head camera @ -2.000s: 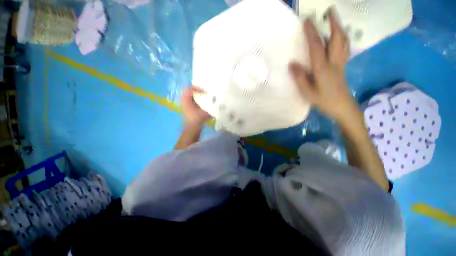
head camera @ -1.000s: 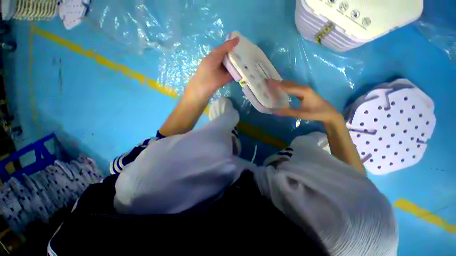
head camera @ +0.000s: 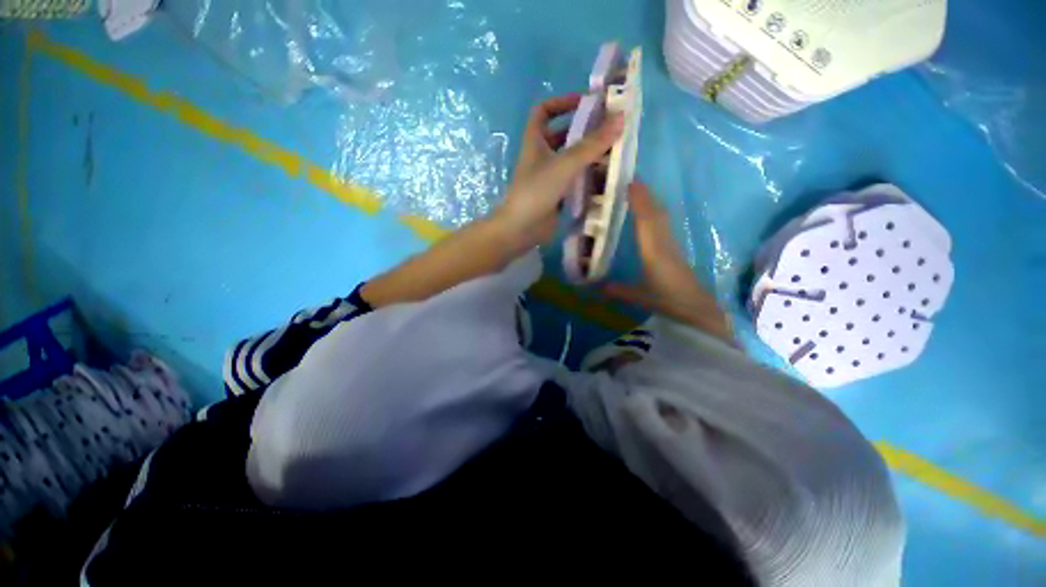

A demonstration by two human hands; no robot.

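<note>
A cover-and-plate pair [head camera: 606, 172] stands edge-on between my hands above the floor, with the lavender layer on the left and the cream layer on the right. A gap with small inner parts shows between the layers. My left hand [head camera: 548, 172] grips its left side, with the thumb reaching across to the cream layer. My right hand [head camera: 671, 269] is at its lower right, with fingers at the cream side; its fingertips are partly hidden, so I cannot tell how firmly it holds.
A stack of covers [head camera: 803, 52] stands at the top right. A pile of perforated plates [head camera: 855, 287] lies at the right. Clear plastic sheet [head camera: 424, 149] lies on the blue floor. A blue crate [head camera: 40, 350] and dotted parts [head camera: 86, 430] are at the lower left.
The cover first showed its broad face, then tilted, and now stands edge-on with a gap visible. My right hand has moved from the face to the lower right side.
</note>
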